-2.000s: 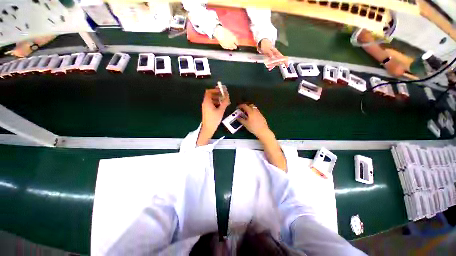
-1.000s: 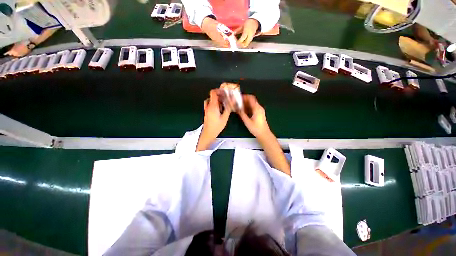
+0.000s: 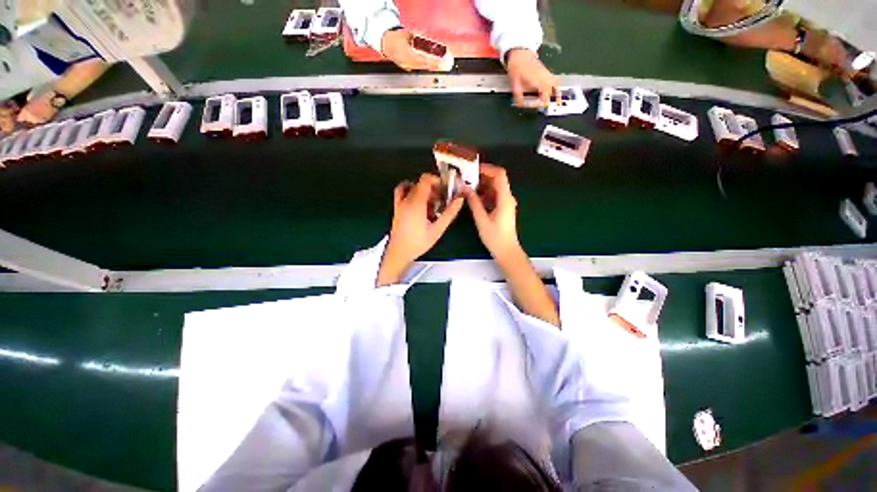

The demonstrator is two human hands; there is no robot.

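Observation:
A white device housing point(image 3: 461, 165) with a red-brown end at its top is held up between both hands over the dark green conveyor belt. My right hand point(image 3: 495, 211) grips its right side. My left hand point(image 3: 421, 213) is at its lower left, fingers pinching at a thin pale piece point(image 3: 450, 184) against the housing. Whether that piece is separate from the housing cannot be told. The fingers hide the lower part of the housing.
Housings stand along the belt's far side point(image 3: 329, 113). On my bench are white paper point(image 3: 250, 384), a tilted housing point(image 3: 638, 296), a flat housing point(image 3: 724, 313), a whitish scrap point(image 3: 707, 430) and stacked housings point(image 3: 846, 332). A coworker's hands point(image 3: 534, 79) are opposite.
The housing, first low in my right hand, is now raised between both hands with its red-brown end up. Belt housings have shifted left. The coworker's hands have moved apart, one reaching to a belt housing.

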